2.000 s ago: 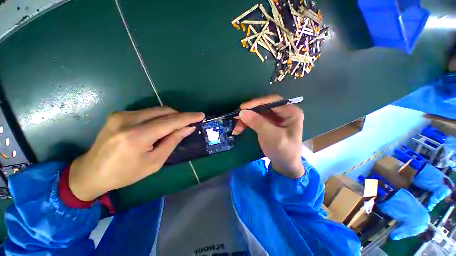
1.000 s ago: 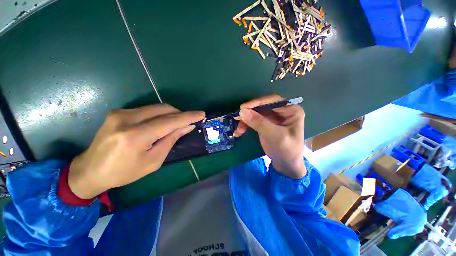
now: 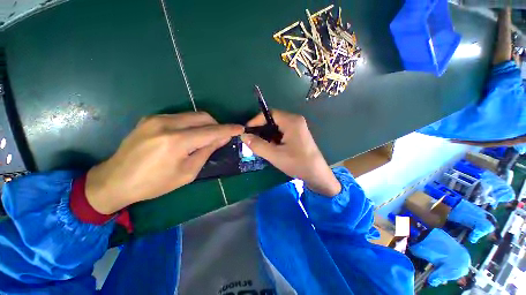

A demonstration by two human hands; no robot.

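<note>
A black phone housing (image 3: pixel 222 163) lies on the dark green bench, with a blue-black mainboard (image 3: pixel 251 165) and a bright white square at its right end. My left hand (image 3: pixel 167 157) holds the housing's left and upper edge, fingertips together at the top edge. My right hand (image 3: pixel 285 145) covers part of the mainboard. Its thumb and fingertips meet near my left fingertips at the top edge. A slim dark hand tool (image 3: pixel 264 108) is held in my right hand, its silver end pointing up and away. Whatever lies between the fingertips is hidden.
A pile of cream and orange flex parts (image 3: pixel 324 55) lies beyond my hands. A blue parts bin (image 3: pixel 425 36) stands right of it. Another person's blue sleeve (image 3: pixel 493 106) and forearm are at the right. Part of another phone (image 3: pixel 7 151) shows at the far left. Cardboard boxes are below right.
My right hand has moved left over the mainboard. The tool has swung from pointing right to pointing up and away. The view has shifted, and another person's arm now shows at the upper right.
</note>
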